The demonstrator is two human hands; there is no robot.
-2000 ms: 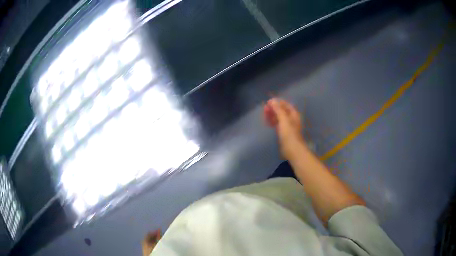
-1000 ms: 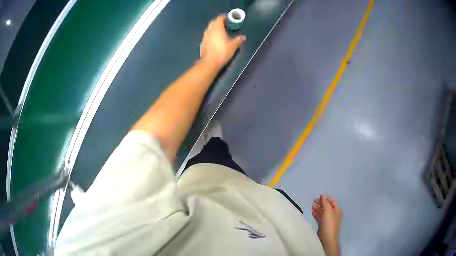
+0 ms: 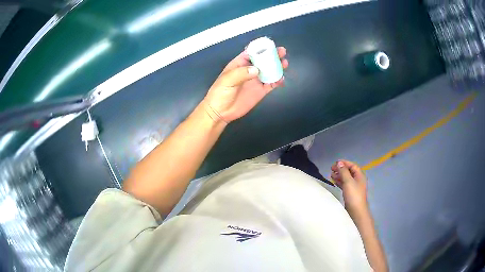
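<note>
My left hand [image 3: 242, 87] holds a pale mint and white roll [image 3: 267, 61] over the dark bench [image 3: 314, 85]. The thumb lies on its near side and the fingers wrap behind it. Its white end with a dark core opening faces up. My right hand [image 3: 350, 179] is low at the right of my body, over the floor, with its fingers curled in; nothing shows in it. A dark green roll [image 3: 381, 60] with a white ring core lies on the bench at the right.
Blurred stacks of clear trays stand at the bench's right end [image 3: 461, 45] and at the lower left [image 3: 26, 210]. A white fitting [image 3: 89, 130] with a thin cord is at the left. A pale rail [image 3: 197, 42] borders a green surface. The floor has a yellow line [image 3: 420, 139].
My left hand, reaching beside a roll on the bench a second ago, now holds the pale roll. The view has swung left, bringing the white fitting and tray stacks into view. My right hand remains low.
</note>
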